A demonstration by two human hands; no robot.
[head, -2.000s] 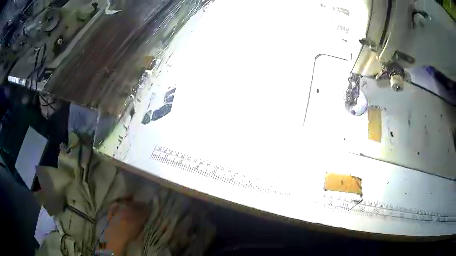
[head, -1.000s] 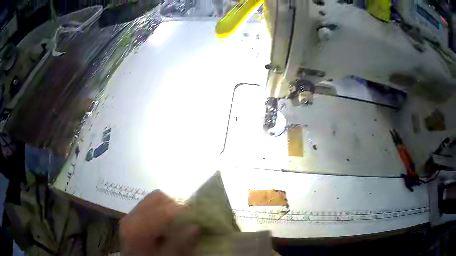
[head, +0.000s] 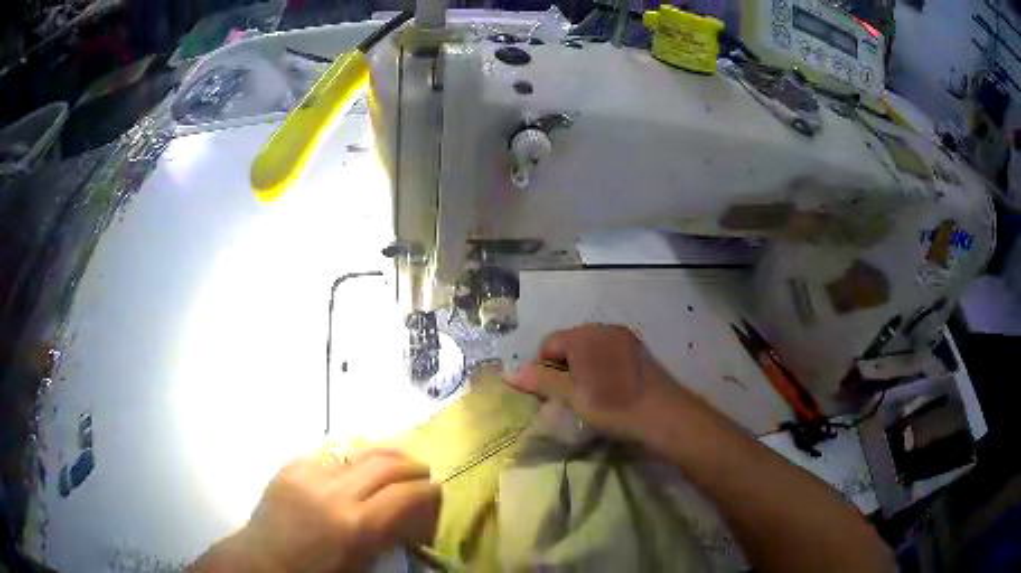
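A khaki garment piece point(head: 476, 442), yellowish under the lamp, lies on the bed just in front of the presser foot point(head: 423, 353), with a stitched seam across it and its rest bunched toward me. My left hand point(head: 347, 504) rests on its left part, fingers curled at the edge; its grip underneath is hidden. My right hand point(head: 588, 375) pinches its upper right edge, right of the foot and below the tension dial point(head: 496, 308). The cloth's top corner is close to the round slide plate point(head: 448, 369); I cannot tell if it is under the foot.
The machine head point(head: 649, 146) spans the back. A yellow curved piece point(head: 308, 129) hangs left of it. Orange-handled snips point(head: 784, 375) lie right of my right hand, beside a dark thread tangle point(head: 808, 432). A small yellow object point(head: 685, 39) and the control panel point(head: 823, 43) are on top.
The view has shifted up and right, showing more of the machine head. The cloth has come up from the front edge to near the foot. Both hands are now clearly in view on it.
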